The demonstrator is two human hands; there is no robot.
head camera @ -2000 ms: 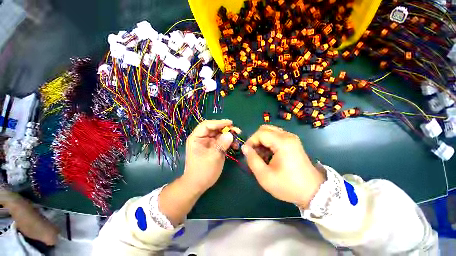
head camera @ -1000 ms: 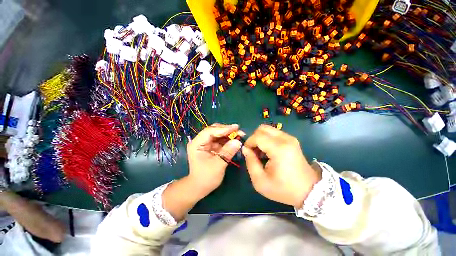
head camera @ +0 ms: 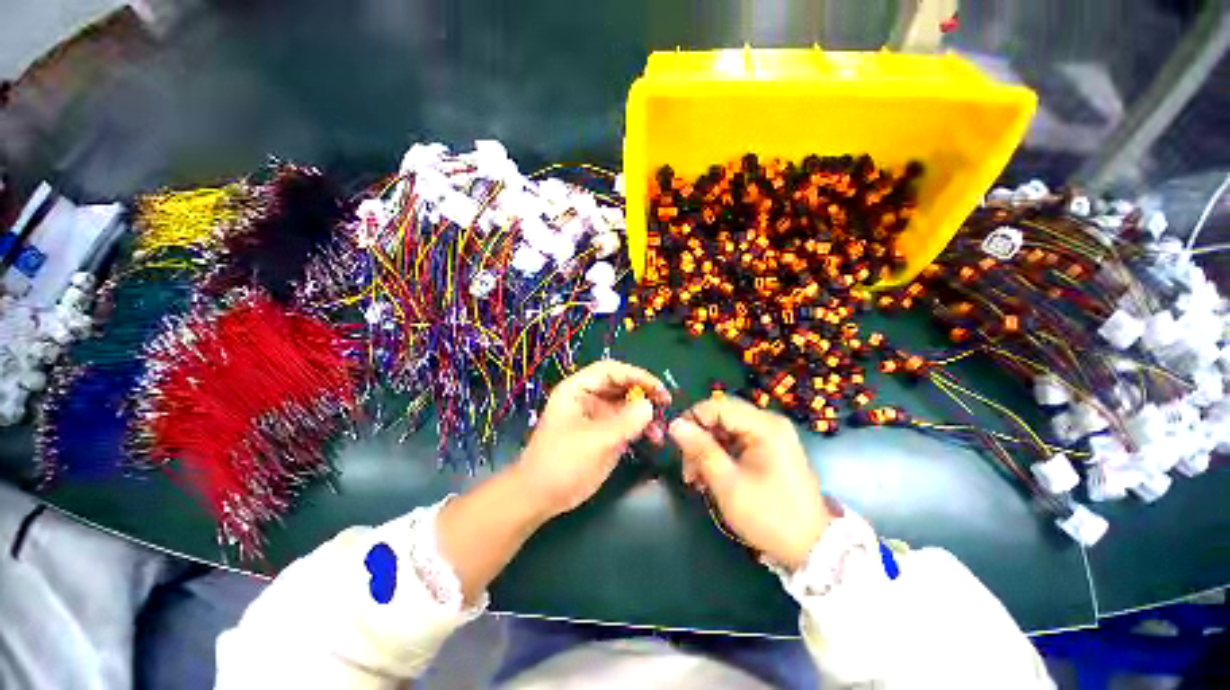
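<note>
My left hand (head camera: 594, 429) pinches a small black-and-orange connector housing (head camera: 637, 395) between thumb and fingers, at the middle front of the bench. My right hand (head camera: 751, 472) is just to its right, thumb and index finger closed on thin wires (head camera: 661, 429) beside the housing. A thin yellow strand shows below the right hand. The wire tips and the white connector at their other end are hidden by the fingers.
A yellow bin (head camera: 830, 115) spills black-and-orange connectors (head camera: 796, 303) behind my hands. Half-finished harnesses (head camera: 472, 297) lie left of it, finished harnesses (head camera: 1079, 324) right. Red wires (head camera: 250, 398), yellow wires (head camera: 189, 218) and blue wires (head camera: 97, 418) lie farther left. The bench's edge (head camera: 648, 625) is nearest me.
The view has tilted up, showing the whole yellow bin and more finished harnesses. Both hands stay close together at the connector. The other person's arm at lower left is no longer clearly seen.
</note>
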